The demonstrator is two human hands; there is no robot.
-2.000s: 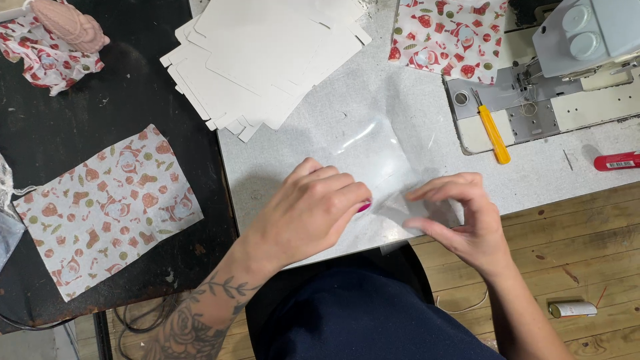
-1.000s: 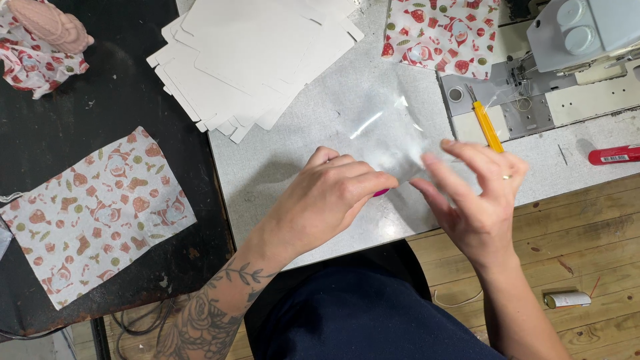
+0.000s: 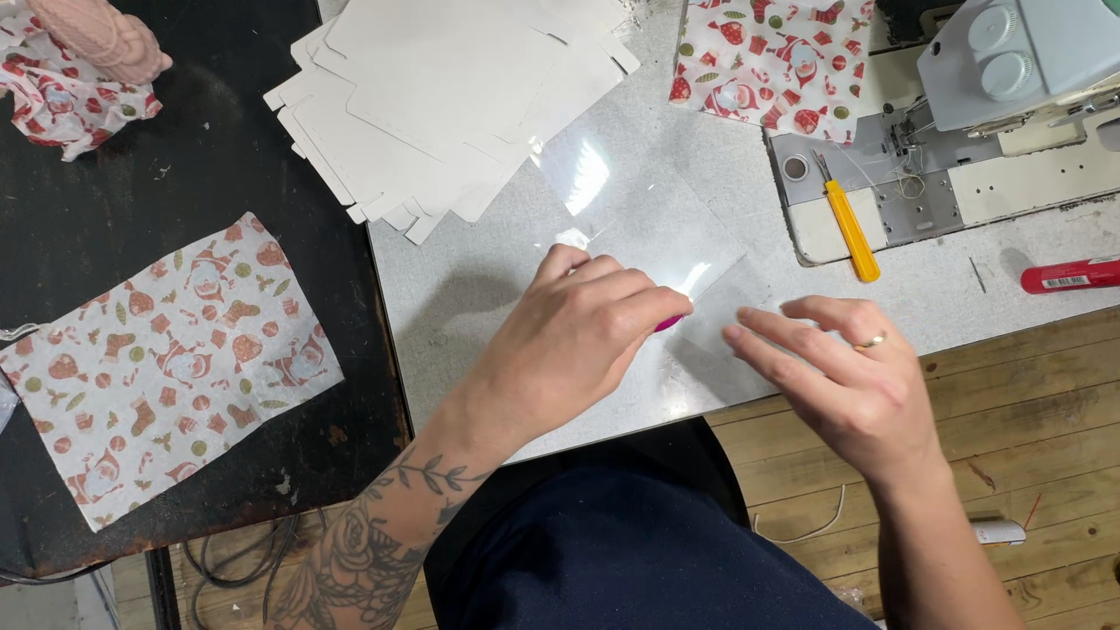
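Note:
A clear plastic sheet or bag (image 3: 647,206) lies on the grey table, with light glaring off it. My left hand (image 3: 586,324) is on its near edge, thumb and fingertips pinched together on the plastic; a magenta nail shows at the thumb. To the right of that edge is my right hand (image 3: 831,367), palm down, a ring on one finger, fingers apart and nothing visible between them. Whether its fingertips touch the plastic cannot be told. White die-cut card blanks (image 3: 437,79) are piled just beyond my left hand.
Christmas-print fabric pieces lie on the black table (image 3: 175,359) and by the sewing machine (image 3: 1006,79). A yellow seam ripper (image 3: 849,227) rests on the machine bed. A red tube-like object (image 3: 1072,276) is at the right. A pink figurine-like object (image 3: 101,39) sits on crumpled printed fabric.
My right hand was pinched near the plastic's edge two seconds ago; now its fingers are spread apart. My left hand stays at the near edge of the plastic.

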